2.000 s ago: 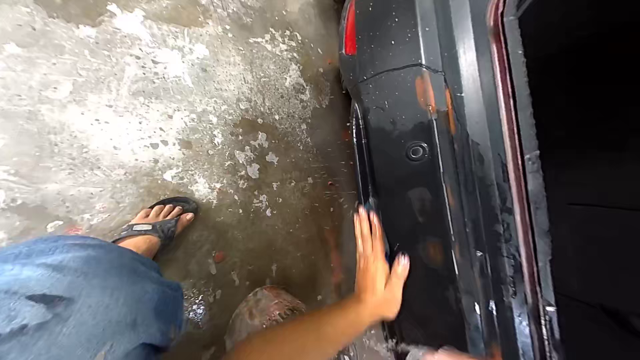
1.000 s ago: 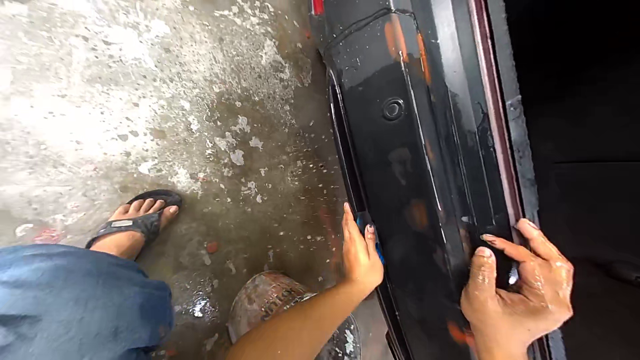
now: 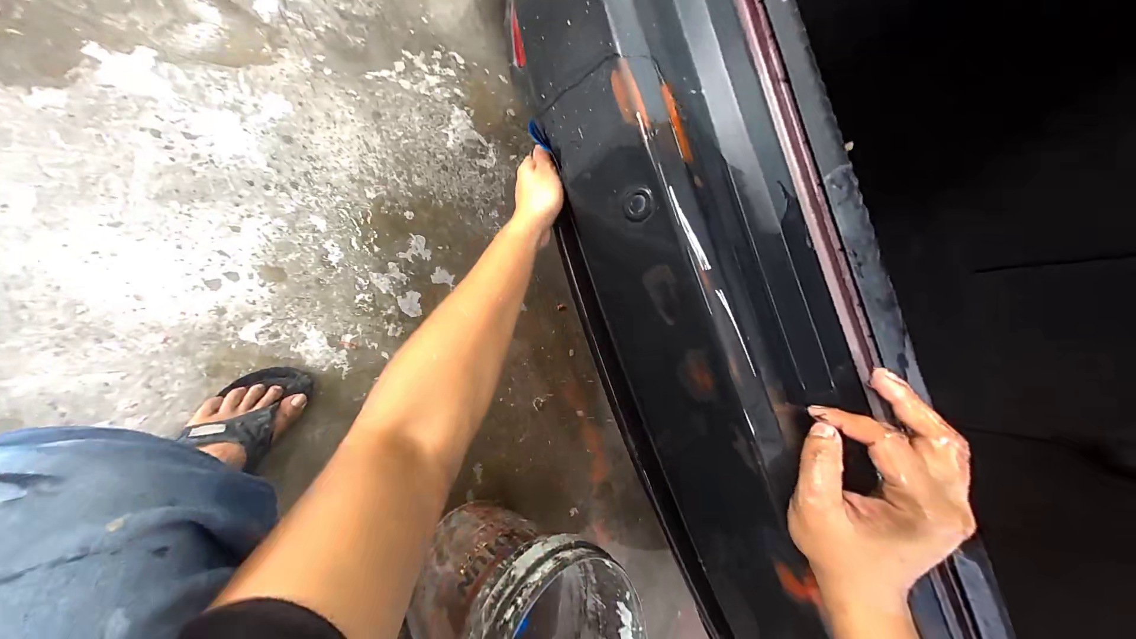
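Observation:
A black car bumper [image 3: 612, 257] runs from the top centre to the lower right, wet, with orange patches and a small round fitting [image 3: 637, 204]. My left hand [image 3: 539, 191] is at the bumper's left edge, near the top, with a thin blue piece [image 3: 538, 136] showing past its fingertips; its fingers are partly hidden. On the right, my right hand [image 3: 887, 488] rests at the bumper's inner edge, wet, fingers bent and apart, holding nothing. Thumb and fingertips lie near the reddish strip [image 3: 816, 195].
A stained bucket [image 3: 559, 555] stands on the wet concrete floor [image 3: 177, 222] at the bottom centre, close below my left forearm. My sandalled foot [image 3: 244, 417] is at the left. A red lamp [image 3: 517, 40] borders the bumper at the top; a dark area lies to the right.
My left hand has moved up along the bumper's left edge, with the blue piece. My right hand, barely in view at the bottom two seconds ago, is now on the bumper's inner edge.

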